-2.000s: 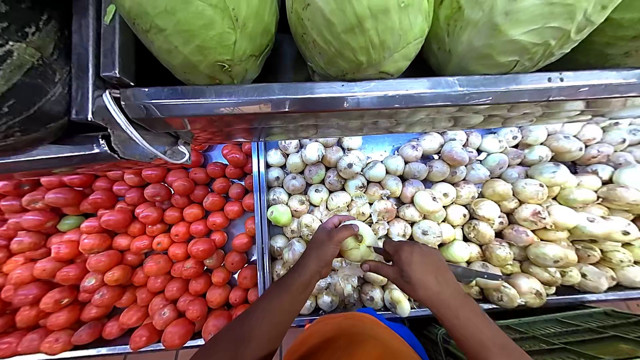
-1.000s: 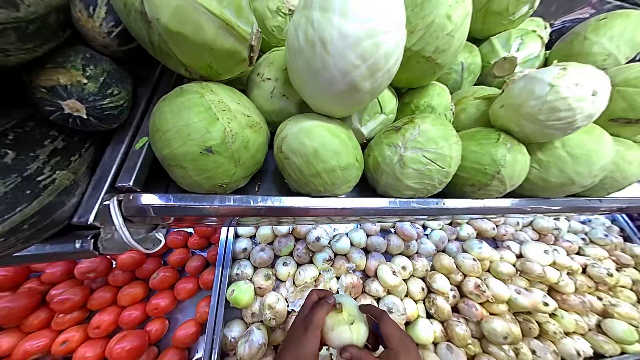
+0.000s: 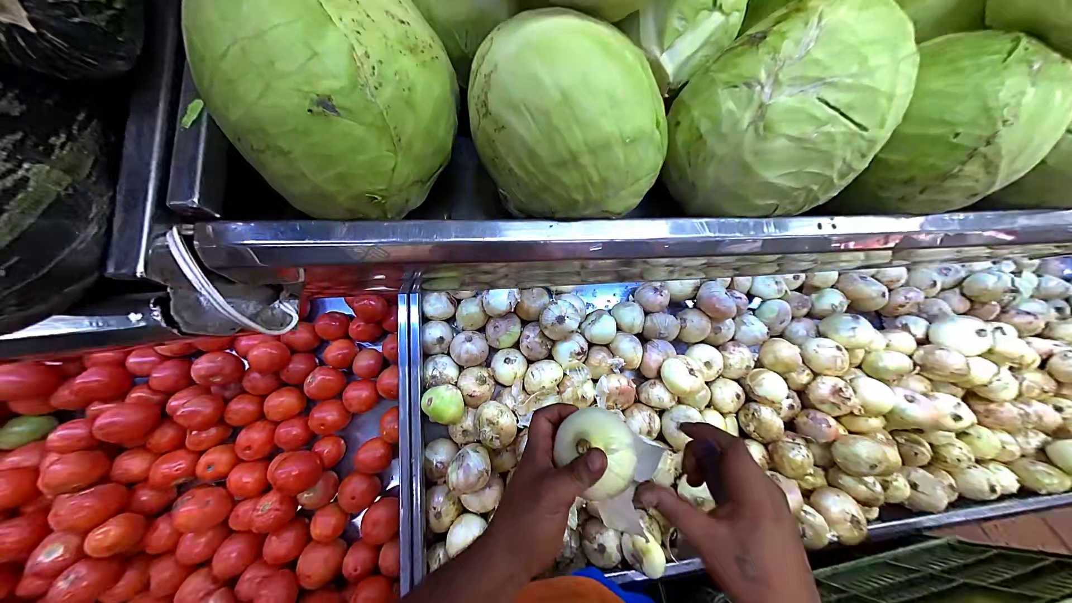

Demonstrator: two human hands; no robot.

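My left hand (image 3: 544,486) grips a pale white onion (image 3: 605,452) between thumb and fingers, above the onion bin. A loose piece of thin, papery skin (image 3: 624,507) hangs from the onion's right side. Just to the right, my right hand (image 3: 724,494) has its thumb and fingers apart, its thumb tip close to the skin; whether it pinches the skin I cannot tell. Many onions (image 3: 829,394) lie below and around both hands in a metal tray.
Red tomatoes (image 3: 201,507) fill the tray at left, past a metal divider (image 3: 410,435). Green cabbages (image 3: 569,113) sit on a raised shelf with a metal edge (image 3: 586,239). Dark squashes (image 3: 50,193) lie at upper left, near a white cord (image 3: 213,293). A green plastic crate (image 3: 955,569) stands at lower right.
My right hand has come away from the onion, which both hands held close together before. A loose flap of skin now shows on it. The view tilted up to the cabbages and back down.
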